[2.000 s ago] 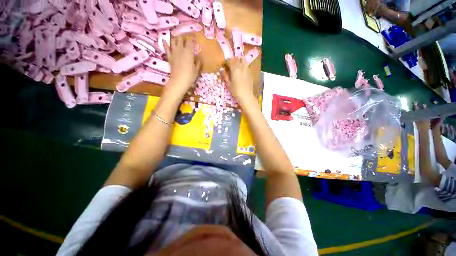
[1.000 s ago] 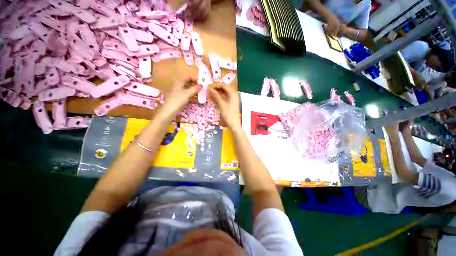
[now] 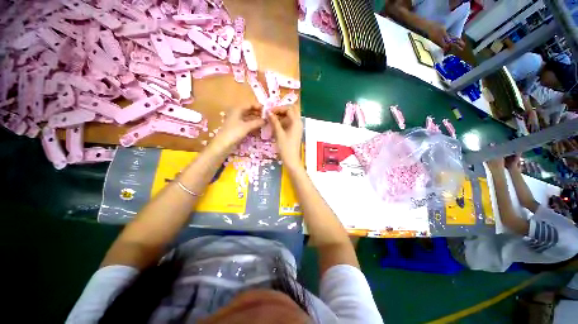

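My left hand and my right hand meet fingertip to fingertip above the brown board. Between them they hold one pale pink plastic housing, upright and partly hidden by the fingers. Whether a small part is pinched at its upper end cannot be told. A loose scatter of tiny pink-white buttons lies just below the hands. A large heap of pink housings fills the left side, and a few more housings lie just beyond the hands.
Grey and yellow printed sheet lies under my forearms. A clear bag of small pink parts rests on a white sheet at right. Pink housings lie on the green surface. A ribbed black-yellow stack, blue parts and other workers are beyond.
Two seconds ago my hands were apart over the board; now they are together on a housing. Since one second ago, the housings on the green surface have shifted slightly right.
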